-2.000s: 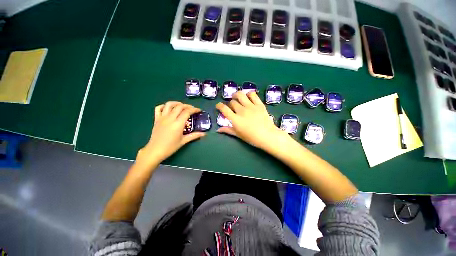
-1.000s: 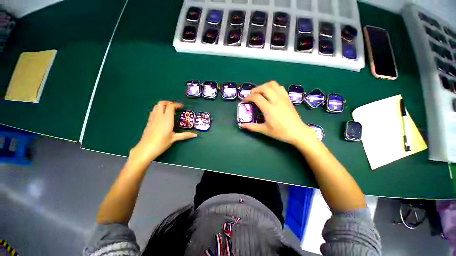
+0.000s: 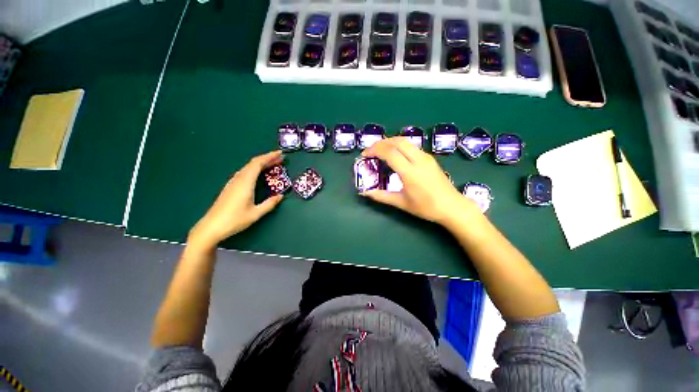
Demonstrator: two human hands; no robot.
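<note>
My left hand [image 3: 244,197] is bare and has thumb and fingers around a lit watch head [image 3: 277,179] on the green mat. A second lit watch head [image 3: 308,184] lies tilted just right of it, untouched. My right hand [image 3: 414,180] has thumb and fingertips on the edges of a watch head with a pinkish-white display [image 3: 369,174]. Another lit watch [image 3: 395,182] shows partly under the right hand. A row of lit watch heads [image 3: 344,137] lies behind the hands. One more lit watch [image 3: 477,197] lies right of the right hand.
A white tray of watches [image 3: 398,75] stands at the back, a phone [image 3: 578,66] beside it. Another white tray [image 3: 661,153] is at right. A dark watch [image 3: 537,190] touches the white sheet [image 3: 580,196], which bears a pen [image 3: 620,178]. A yellow pad [image 3: 47,130] lies far left.
The left hand's fingers have closed in around the leftmost watch. The watch beside it has turned and now shows a reddish display. The right hand has stayed at its watch.
</note>
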